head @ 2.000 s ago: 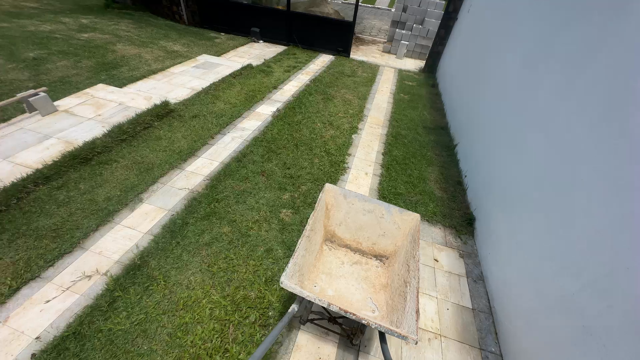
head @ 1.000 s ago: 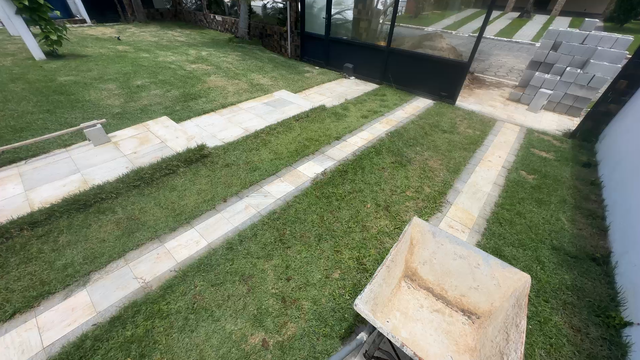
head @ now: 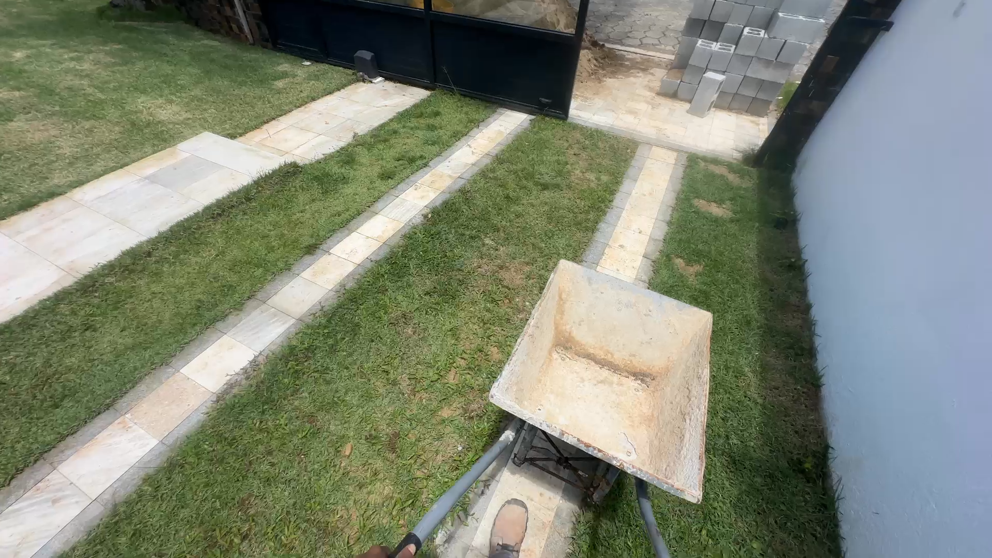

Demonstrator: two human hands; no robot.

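A cement-stained wheelbarrow [head: 612, 372] stands over the right-hand strip of stone paving, its tray empty and crusted with pale residue. Its left handle [head: 465, 480] reaches down to the bottom edge, where my left hand [head: 384, 551] is wrapped around the black grip; only part of the fingers shows. The right handle [head: 649, 521] runs out of the frame at the bottom, and my right hand is out of sight. One of my boots [head: 509, 527] is on the paving between the handles.
Grass [head: 434, 349] lies between the paved strips. A white wall [head: 899, 271] runs along the right. Ahead, a dark metal gate [head: 496, 62] stands left of an opening, beyond which are stacked concrete blocks [head: 748, 66] and a heap of sand [head: 593, 66].
The wheelbarrow has moved forward along the paved strip, nearer to the gate and the blocks. My left hand and a boot have come into view at the bottom.
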